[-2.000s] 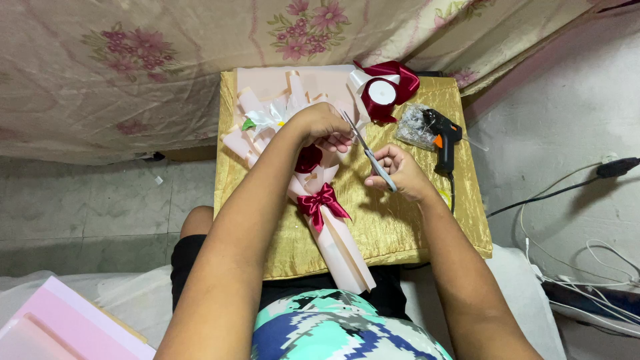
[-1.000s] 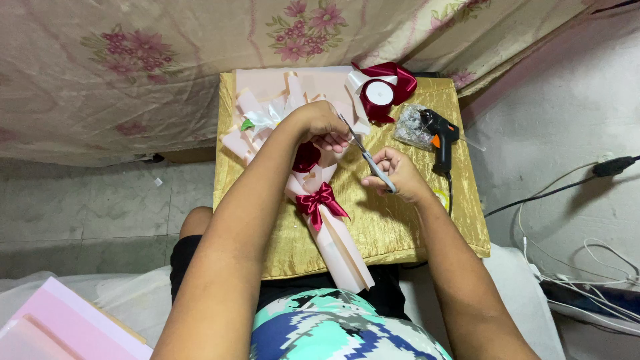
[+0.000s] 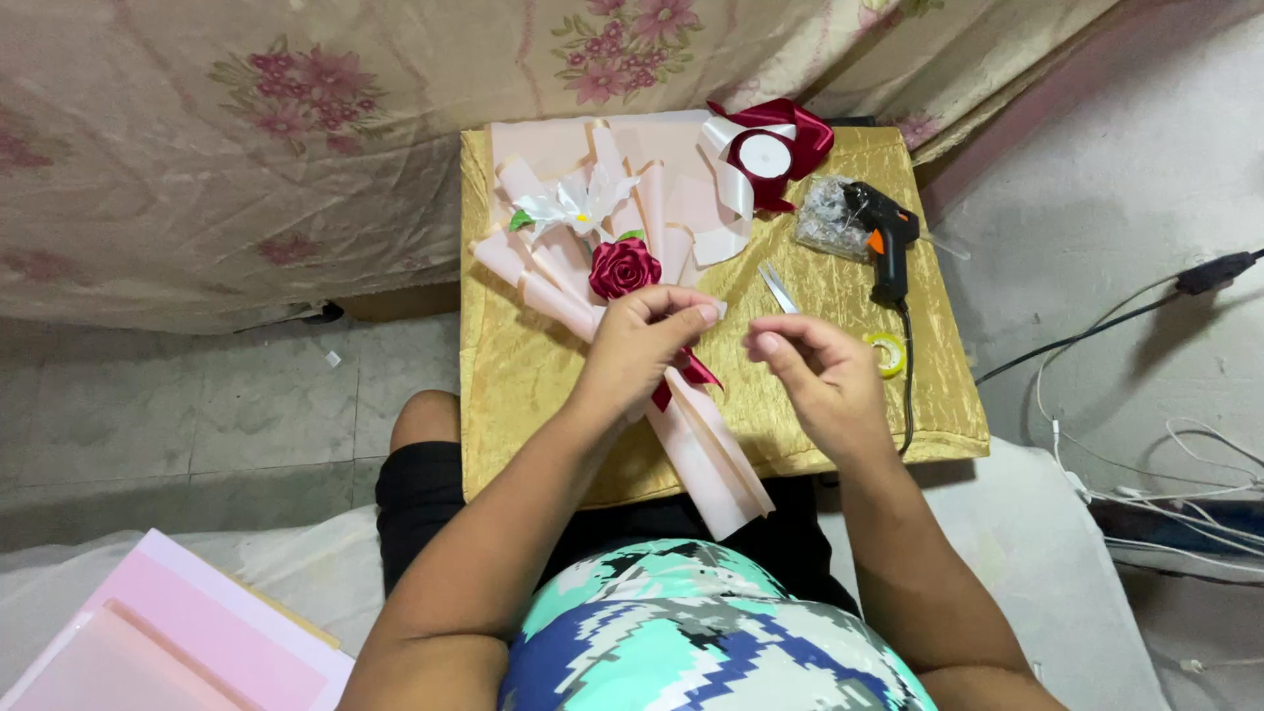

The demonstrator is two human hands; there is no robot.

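My left hand (image 3: 652,341) pinches a small pale piece between thumb and fingertips, above the wrapped bouquet. My right hand (image 3: 815,380) is just to its right with fingers curled; whether a thin thing is between them cannot be told. Scissors (image 3: 777,286) lie on the gold cloth beyond the right hand, their handles hidden by it. The bouquet in pale pink wrapping paper (image 3: 713,459) lies aslant, with a dark red satin ribbon rose (image 3: 625,268) and a white ribbon flower (image 3: 578,204). Its red bow (image 3: 703,370) is partly hidden behind my left hand.
A red ribbon spool (image 3: 765,155) and white ribbon (image 3: 728,188) lie at the table's back. On the right are a clear plastic bag (image 3: 829,219), a black glue gun (image 3: 892,237) with its cord, and a yellow tape roll (image 3: 887,354). Pink sheets (image 3: 207,632) lie at lower left.
The scissors, earlier in my right hand, now lie on the table. Both hands have come nearer my body, and the red rose shows more fully. The bow is now mostly covered.
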